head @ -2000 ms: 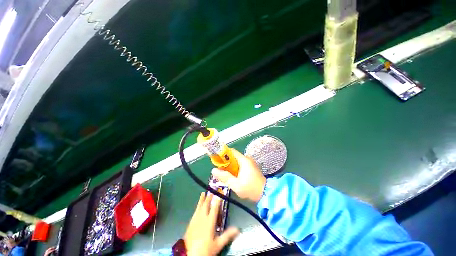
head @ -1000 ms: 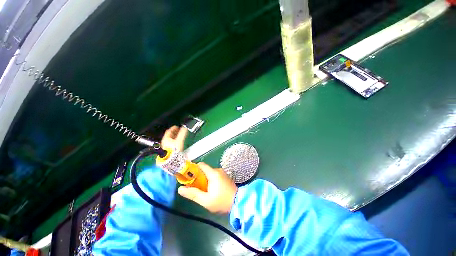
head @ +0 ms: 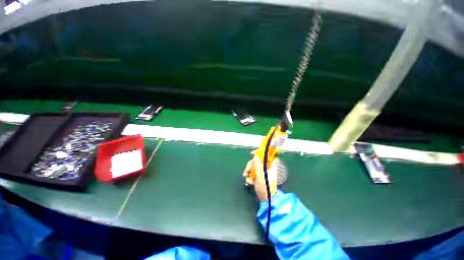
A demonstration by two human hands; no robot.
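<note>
My right hand (head: 262, 177) is closed around the yellow-orange electric screwdriver (head: 269, 147), which hangs from a coil spring with its black cord running down over the hand and sleeve. The round, speckled screw dish (head: 281, 172) is partly hidden behind the hand and driver. The driver's tip is hidden. My left hand is not in view; a blue sleeve shows at the bottom edge. A phone assembly (head: 374, 163) lies on the bench at the right, near the pole.
A red bin (head: 100, 161) with a white patch inside stands beside a black tray (head: 122, 124) of small metal parts at the left. Phone parts (head: 149, 112) lie on the green belt beyond the white strip (head: 203, 135). A taped pole (head: 356, 124) rises at the right.
The view has turned and levelled, showing the whole red bin and black tray. My left hand, earlier at the phone and then over the belt, is out of view. My right hand still holds the screwdriver.
</note>
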